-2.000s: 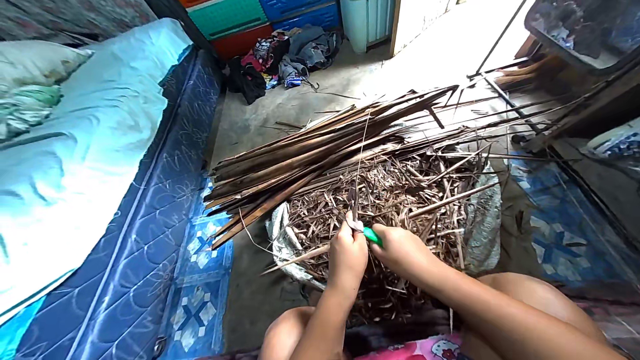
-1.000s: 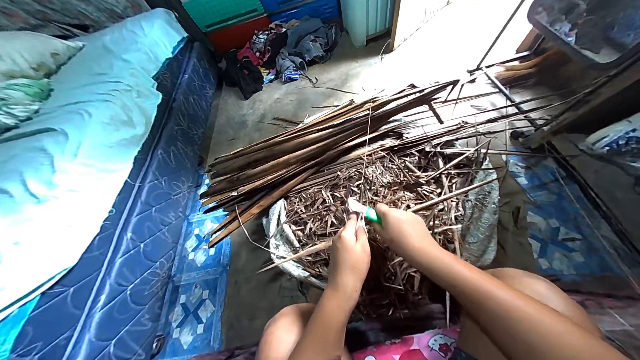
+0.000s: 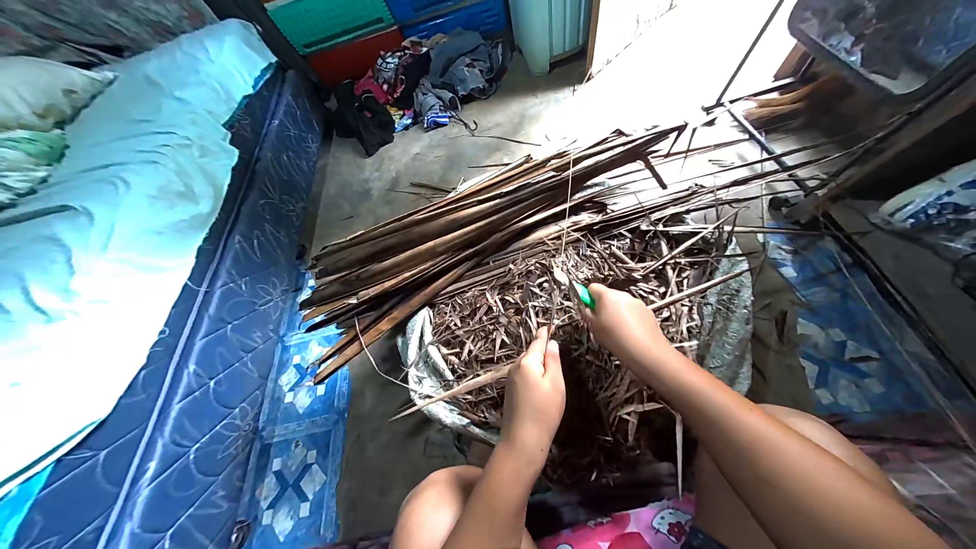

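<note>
My left hand (image 3: 535, 381) pinches the lower end of a thin pale strip (image 3: 568, 202), which rises upright over the pile. Just right of it, my right hand (image 3: 621, 316) is closed on a green-handled knife (image 3: 585, 296), its blade beside the strip. Below both hands lie brown dry leaf scraps (image 3: 488, 320) in an open woven plastic sack (image 3: 728, 335). Across the sack's far left side rests a bundle of long dry brown leaves (image 3: 427, 252).
A bed with a blue mattress (image 3: 191, 358) stands at the left. A heap of clothes (image 3: 427, 80) lies on the floor near coloured drawers (image 3: 335, 38). At the upper right is a clear plastic bin (image 3: 877, 46).
My left hand has moved down the strip, away from the knife. My hands were close together before and are now apart.
</note>
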